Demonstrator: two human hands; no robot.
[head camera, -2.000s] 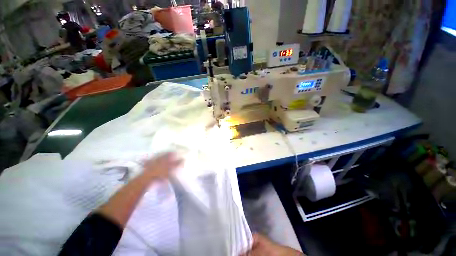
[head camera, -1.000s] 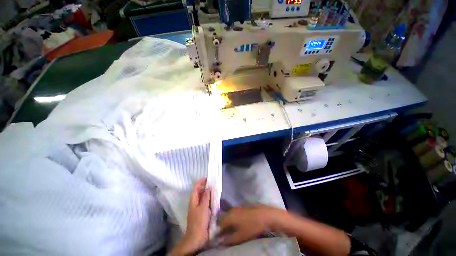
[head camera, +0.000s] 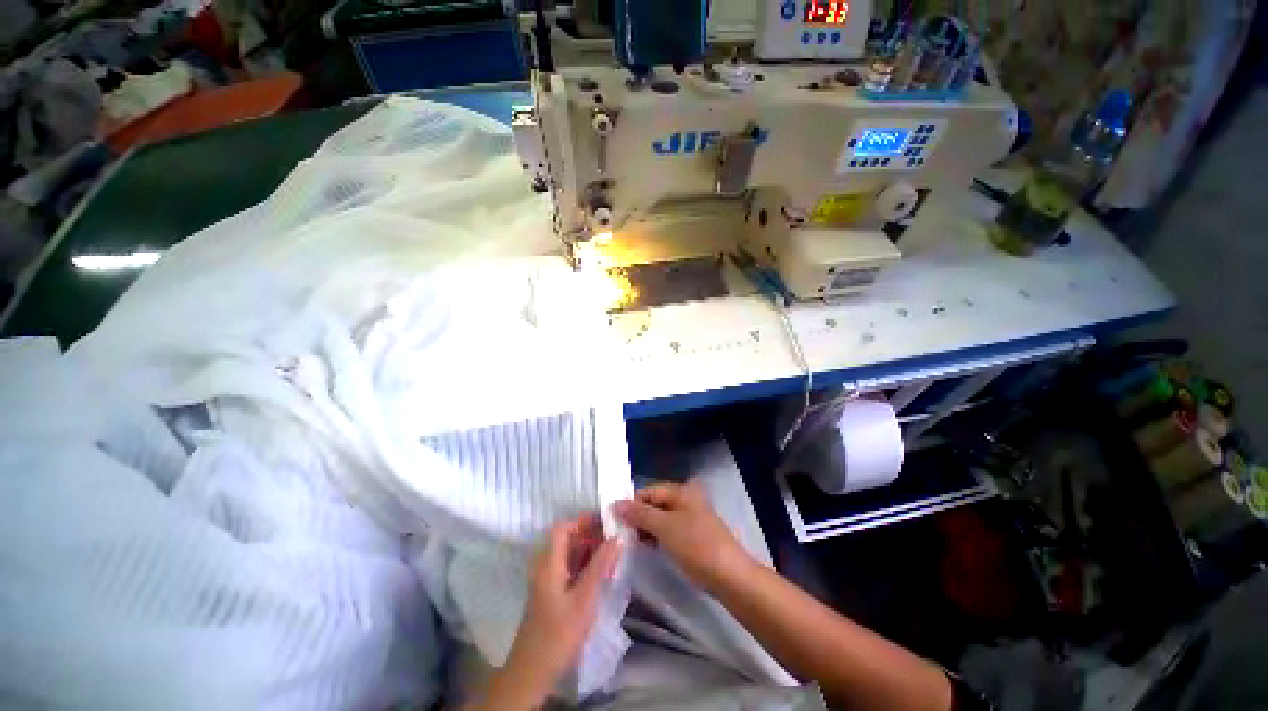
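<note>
A large sheer white fabric piece (head camera: 334, 417) with fine stripes lies over the table's left part and hangs down in front. Its denser folded edge (head camera: 611, 452) runs from the sewing machine (head camera: 681, 153) towards my hands. My left hand (head camera: 570, 570) pinches the fabric at this edge from the left. My right hand (head camera: 675, 525) pinches the same edge from the right, its fingertips close to the left ones. The needle area is washed out by the bright yellow lamp, so the needle is hidden.
A blue-handled tool (head camera: 762, 278) lies by the machine bed. A white roll (head camera: 859, 447) hangs under the table's blue edge. A bottle with yellow-green liquid (head camera: 1032, 213) stands at the right. Thread cones (head camera: 1193, 452) sit low at the far right. A dark green table (head camera: 153, 222) adjoins left.
Over the last second my right hand has moved up along the folded edge, and its fingertips now pinch it beside my left hand. The view has shifted slightly.
</note>
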